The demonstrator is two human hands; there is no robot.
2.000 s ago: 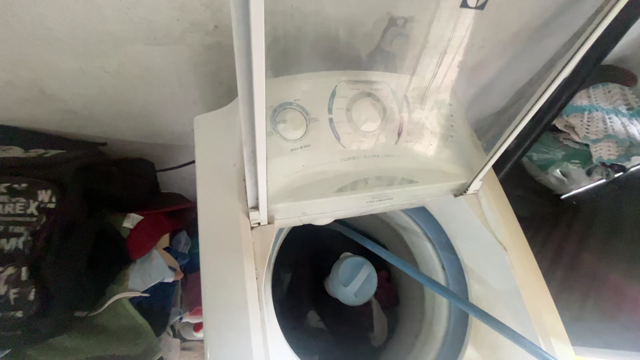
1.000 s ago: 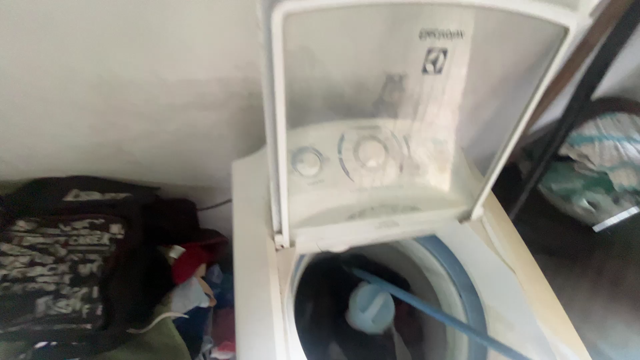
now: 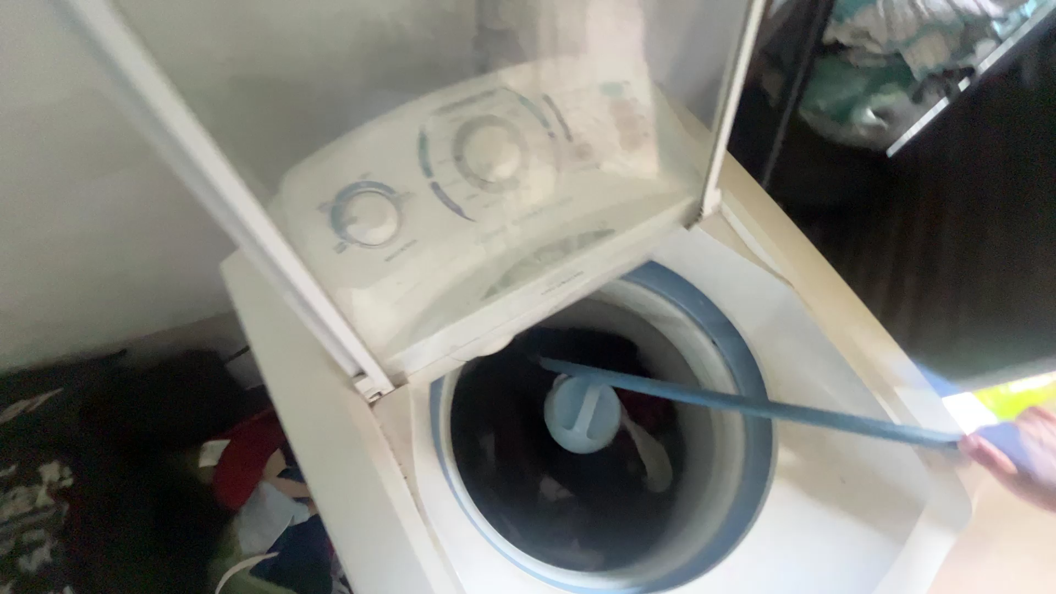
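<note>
At the right edge, my right hand grips the near end of a long blue stick or tube. Its far end reaches down into the drum of a white top-loading washing machine, crossing the blue rim. Inside the drum, dark clothes lie around a light blue agitator cap, and the stick passes just behind the cap. The transparent lid stands raised in front of the control panel with its knobs. My left hand is out of view.
To the left of the machine is a pile of mixed clothes beside a dark patterned fabric item. A wall rises behind. Bundled fabric and plastic sit at the top right, near a dark surface.
My right hand has come into view at the right, holding the blue stick, whose near end earlier ran out of frame. The view has tilted and moved closer to the machine.
</note>
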